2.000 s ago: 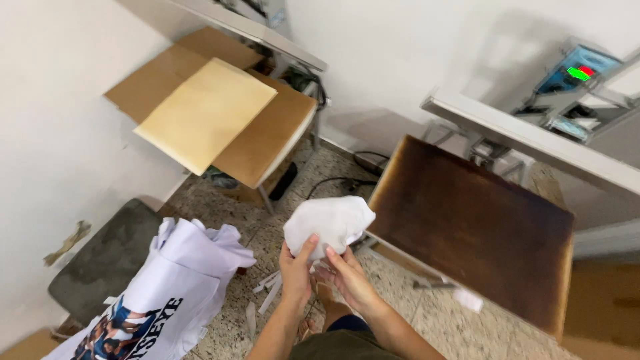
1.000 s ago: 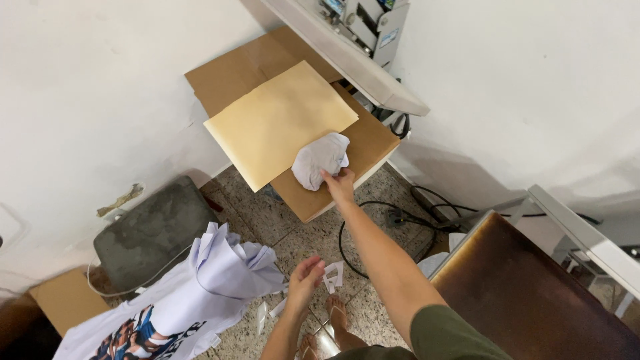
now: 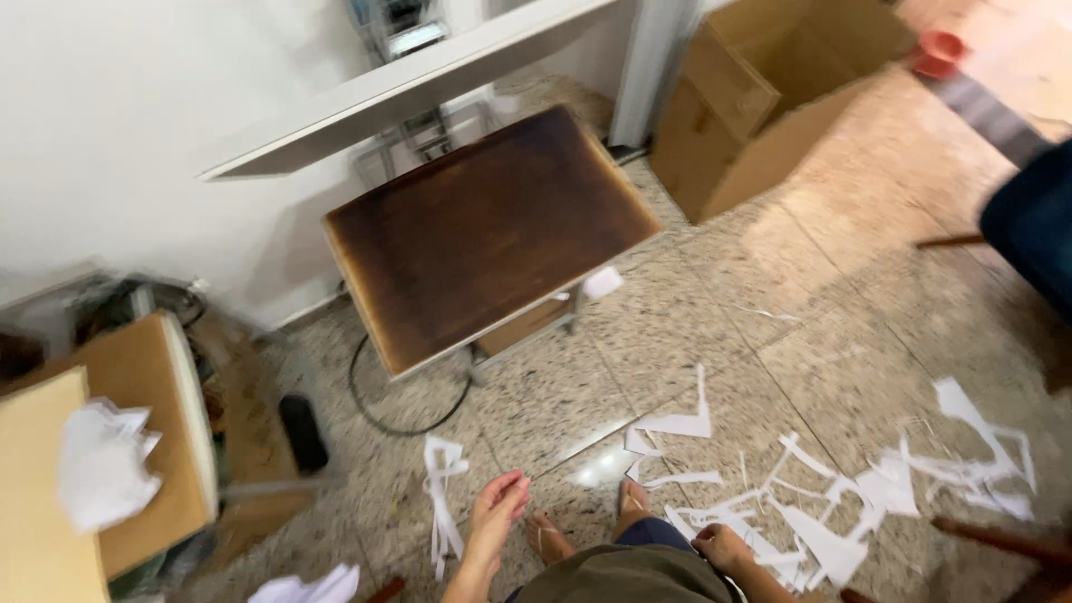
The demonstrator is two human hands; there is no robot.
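My left hand (image 3: 500,502) is raised above the speckled floor, fingers loosely together, with nothing seen in it. Close beside my body, at the side of my shorts, is my right hand (image 3: 722,546), fingers curled; whether it holds anything is unclear. A crumpled white cloth bundle (image 3: 109,465) lies at the far left on cardboard (image 3: 159,368) and a cream sheet (image 3: 42,477), away from both hands. Ahead of me stands a heat press whose lower platen (image 3: 494,243) has a browned, scorched-looking cover, with its upper plate (image 3: 402,92) raised behind it.
White paper offcuts (image 3: 821,519) litter the floor around my feet. An open cardboard box (image 3: 737,126) stands by the wall at the upper right, and a dark seat (image 3: 1034,226) is at the right edge. A black cable (image 3: 402,429) loops below the press. White fabric (image 3: 310,586) shows at the bottom left.
The white bundle, held in both hands at first and then by my right hand over the cardboard, now lies there released. My right hand has drawn back to my side. The view has swung right.
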